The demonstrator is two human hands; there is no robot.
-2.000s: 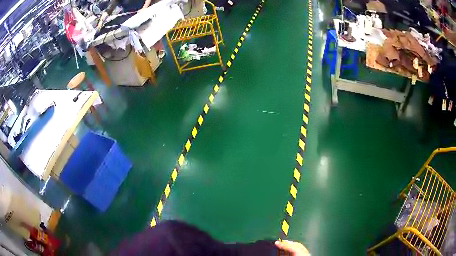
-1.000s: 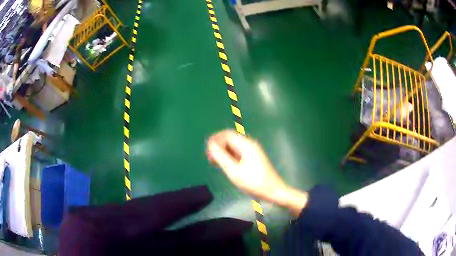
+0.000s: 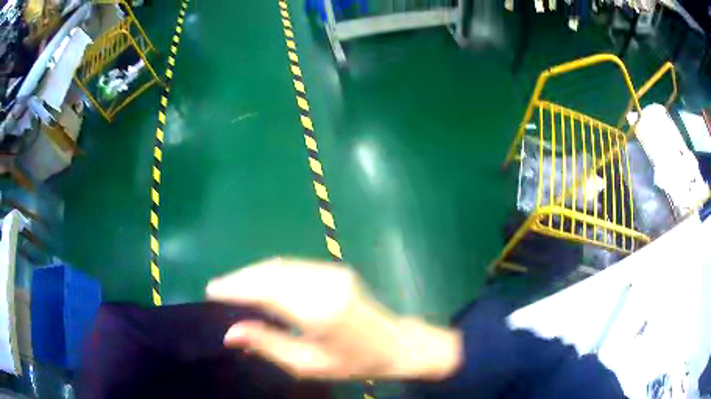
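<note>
A dark purple to near-black garment (image 3: pixel 164 351) hangs at the bottom left of the view, cut off by the lower edge. My right hand (image 3: pixel 320 316) is bare and slightly blurred, with a navy sleeve, and reaches in from the lower right. It lies over the garment's upper right part, with thumb and fingers apart; I cannot tell if it touches the cloth. My left hand is not visible.
A yellow trolley (image 3: pixel 581 167) with clear plastic stands at the right. A white table (image 3: pixel 592 304) with papers is at the lower right. A blue box (image 3: pixel 66 312) stands at the left. Yellow-black aisle lines cross the green floor (image 3: pixel 421 171).
My right hand has moved left and down to the garment, and its fingers have opened out. The floor, trolley and blue box have shifted left in the view. The garment's long dark parts are less spread.
</note>
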